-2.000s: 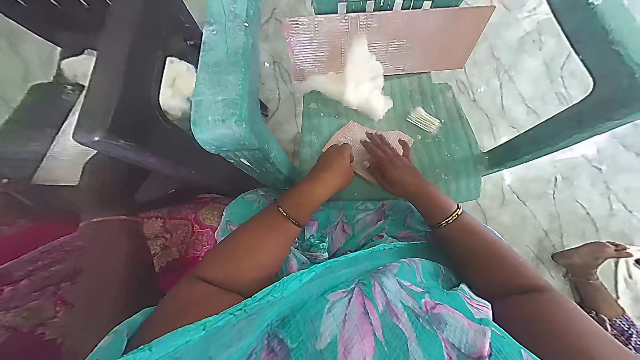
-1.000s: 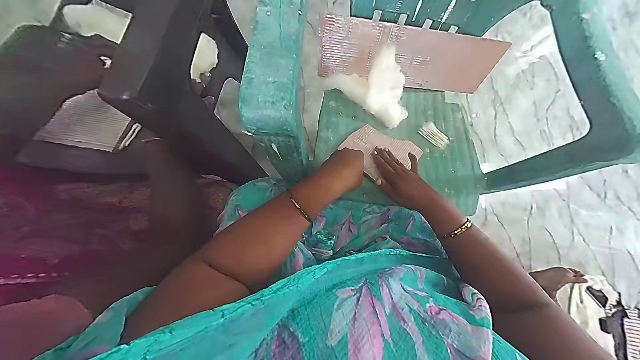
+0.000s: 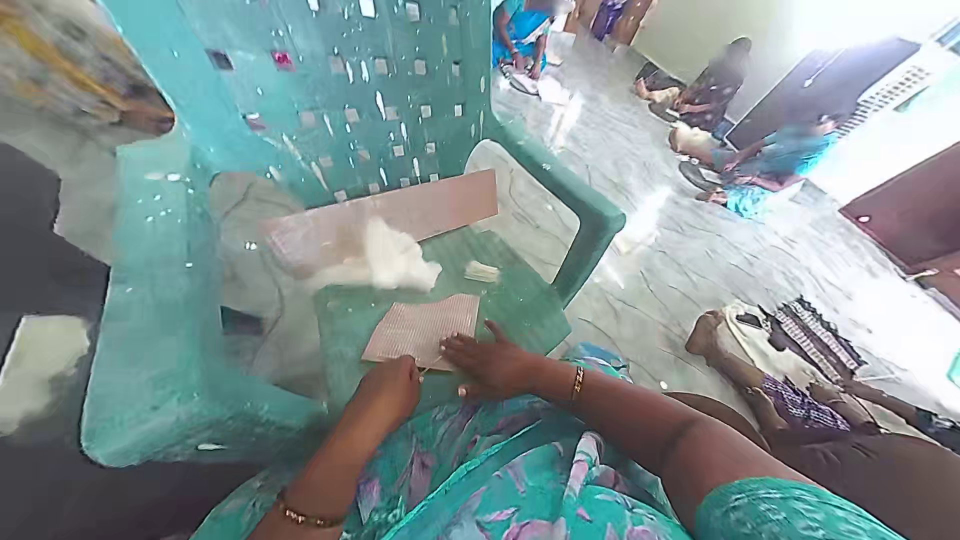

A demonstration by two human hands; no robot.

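Note:
A ribbed pinkish sheet (image 3: 420,326) lies on the green plastic chair seat (image 3: 517,300). At its near edge my left hand (image 3: 391,386) is closed, with a thin pale strand or stick between the fingertips, too small to name surely. My right hand (image 3: 491,365) presses flat on the sheet's right part, palm down, fingers apart. Beyond the sheet sits a tuft of white cotton wool (image 3: 394,255). To the right of the tuft rests a small bundle of thin white sticks or wicks (image 3: 481,271).
A longer pinkish board (image 3: 450,206) leans at the chair's backrest (image 3: 360,97). Armrests rise on both sides, the left one (image 3: 150,300) near my left arm. A dark chair with white material (image 3: 45,360) stands at left. Several people sit on the marble floor (image 3: 645,277) to the right.
The view has swung up and to the right, showing the backrest and people on the floor. My right hand stays on the sheet, and my left hand remains at its near edge.

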